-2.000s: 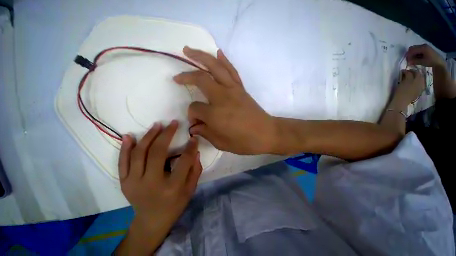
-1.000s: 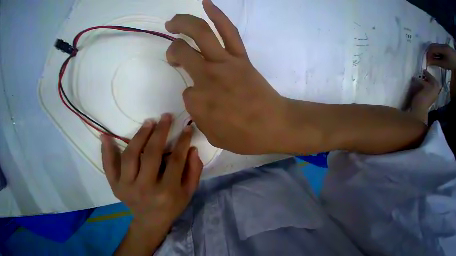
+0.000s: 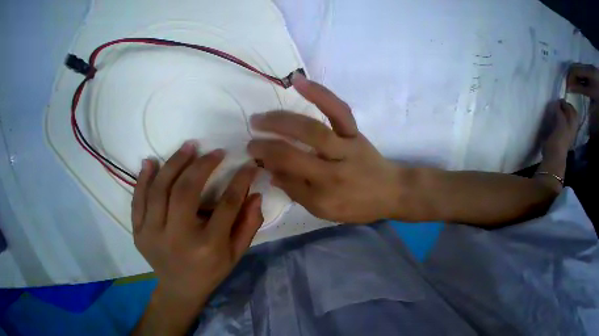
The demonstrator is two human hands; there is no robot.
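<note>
The white plastic panel [image 3: 190, 92] lies flat with faint raised rings. A red-and-black wire harness [image 3: 164, 42] arcs over its upper and left side. One black connector [image 3: 79, 64] sits at the left bend, another dark connector [image 3: 293, 77] at the right end of the arc. My left hand [image 3: 190, 210] lies over the panel's lower part and covers the lower wire end. My right hand [image 3: 322, 157] is over the panel's right side, fingers bent, index fingertip beside the right connector. A small dark bit shows between both hands. What the fingertips hold is hidden.
The panel lies on a long white bench [image 3: 420, 85] with faint marks. At the far right another person's hands [image 3: 565, 125] work close to the bench. Blue floor [image 3: 417, 237] shows below the bench edge. A dark object is cut off at the left edge.
The panel sits farther left and higher in view than two seconds ago. My right hand has shifted right and uncovered the right connector. My left hand still rests over the lower wires.
</note>
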